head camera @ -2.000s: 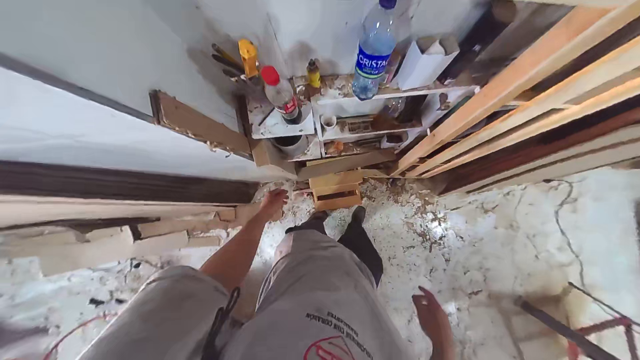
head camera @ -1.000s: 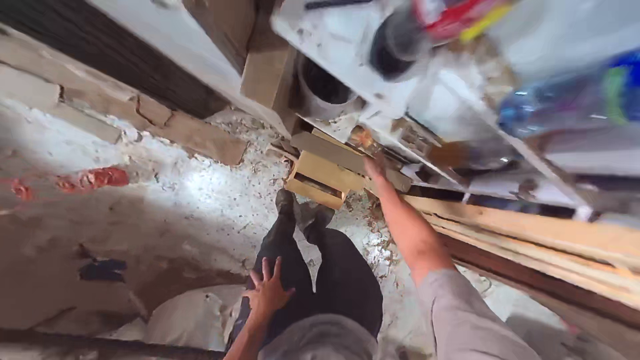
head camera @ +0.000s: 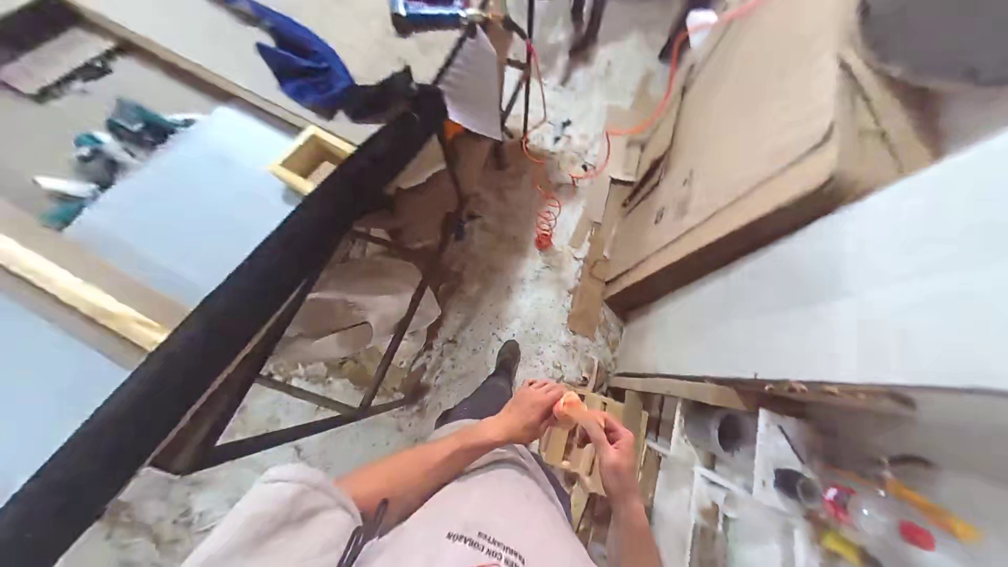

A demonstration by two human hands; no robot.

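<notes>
In front of my waist, my left hand [head camera: 534, 411] and my right hand [head camera: 613, 449] are close together. Between them is a small orange and pale object [head camera: 570, 407], too blurred to name; the fingers of both hands are on it. Below the hands, a slatted wooden piece [head camera: 579, 457] stands near the floor, partly covered by my right hand and forearm.
On the left runs a workbench with a black metal edge beam [head camera: 260, 276] and an open wooden box [head camera: 313, 160]. A coiled orange hose [head camera: 546, 220] lies on the floor ahead. To the right are a large wooden panel [head camera: 724, 150] and a white shelf [head camera: 713, 480] with bottles.
The view has swung far round, from the shelf corner to the walkway beside the workbench. My right hand has come away from the shelf, and both hands now meet at a small orange object.
</notes>
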